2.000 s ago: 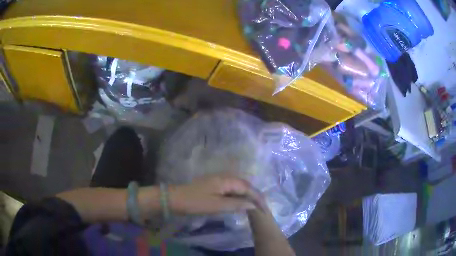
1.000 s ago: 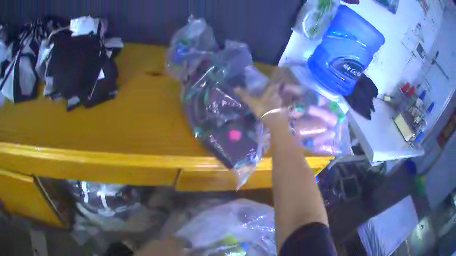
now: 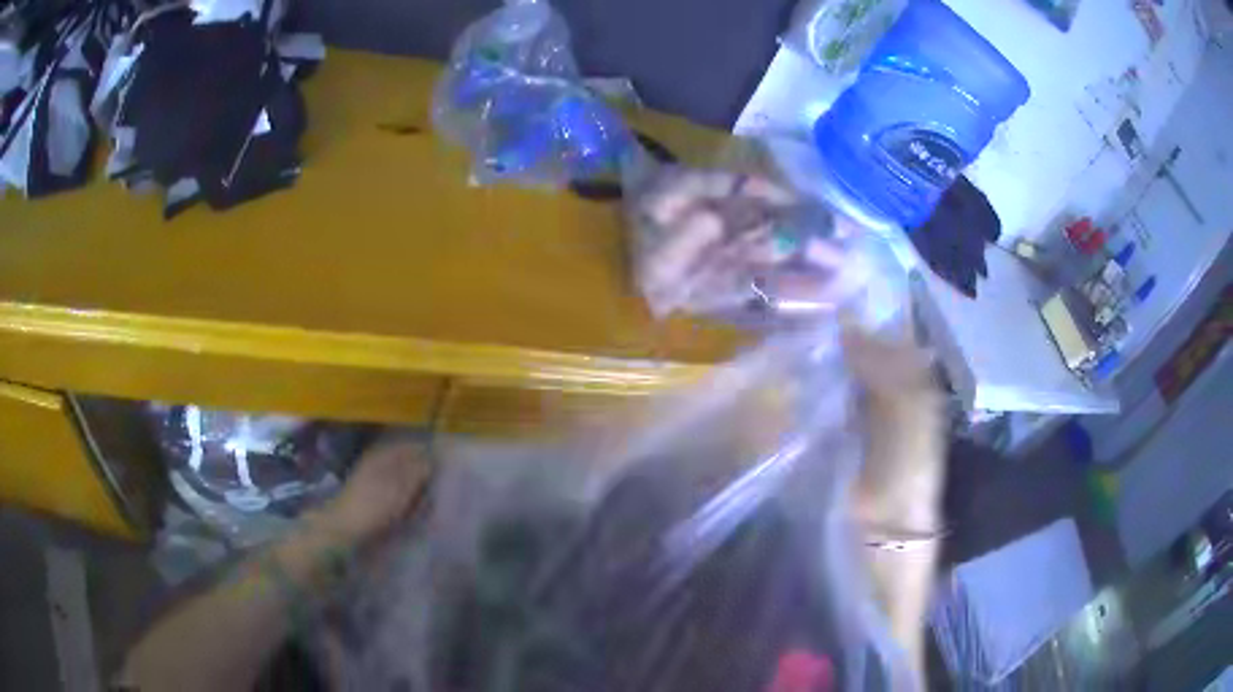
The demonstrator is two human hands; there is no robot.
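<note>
A large clear plastic bag of dark thread cones, with one pink cone low in it, hangs close in front of me, blurred by motion. My right hand is blurred and closed on the bag's gathered upper right part. My left hand is at the bag's upper left edge, its fingers curled on the plastic; the fingertips are partly hidden. A bag of pink and brownish cones lies on the yellow tabletop behind it. A smaller bag with blue cones lies farther back.
Black-and-white fabric scraps lie at the tabletop's left end. A big blue water bottle and a black cloth piece are at the back right. A shiny bag sits under the table. White stacked sheets are at lower right.
The bag of dark cones has come off the tabletop towards me, in my right hand. My left hand has come up to its edge. The blue-cone bag and a black strap are now uncovered.
</note>
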